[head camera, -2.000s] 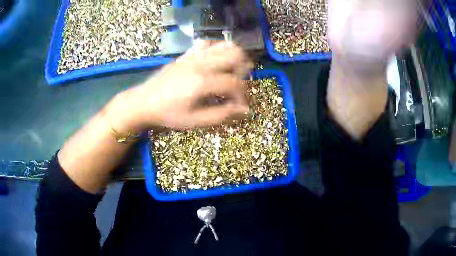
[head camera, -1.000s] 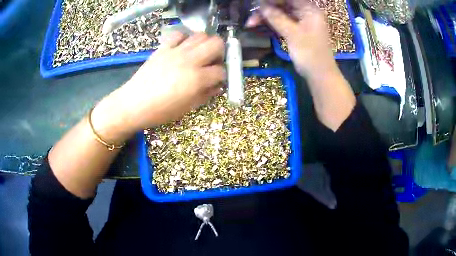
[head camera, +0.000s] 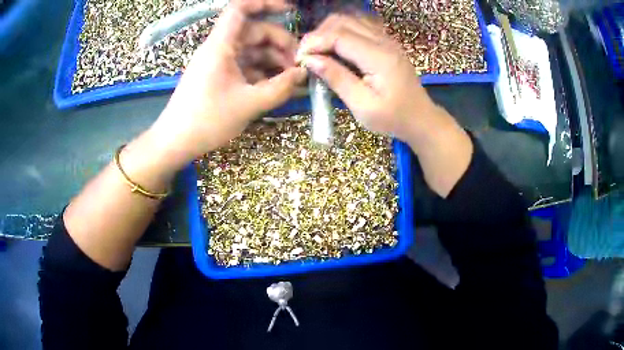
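Observation:
My left hand (head camera: 229, 85) and my right hand (head camera: 376, 75) meet at the top centre, above the near tray's back edge. Their fingertips come together around a tiny pale piece (head camera: 303, 61), partly hidden and too small to make out. The whitish front handle (head camera: 321, 113) points down from below the fingertips over the near tray. The blue near tray (head camera: 308, 266) holds a heap of small gold metal pieces (head camera: 301, 198). The bench fixture behind is mostly hidden by my hands.
A blue far left tray (head camera: 126, 87) holds pale metal components, with a pale side lever (head camera: 179, 22) over it. The far right tray (head camera: 457, 78) holds reddish components. A white sheet (head camera: 540, 75) with red items, a thin stick (head camera: 510, 41), a clear bag (head camera: 540, 12) and long metal strips (head camera: 585, 109) are at right.
My right hand has come down and left from the fixture area to meet my left hand. My left fingers have risen and opened out, with the thumb tip near the right fingertips.

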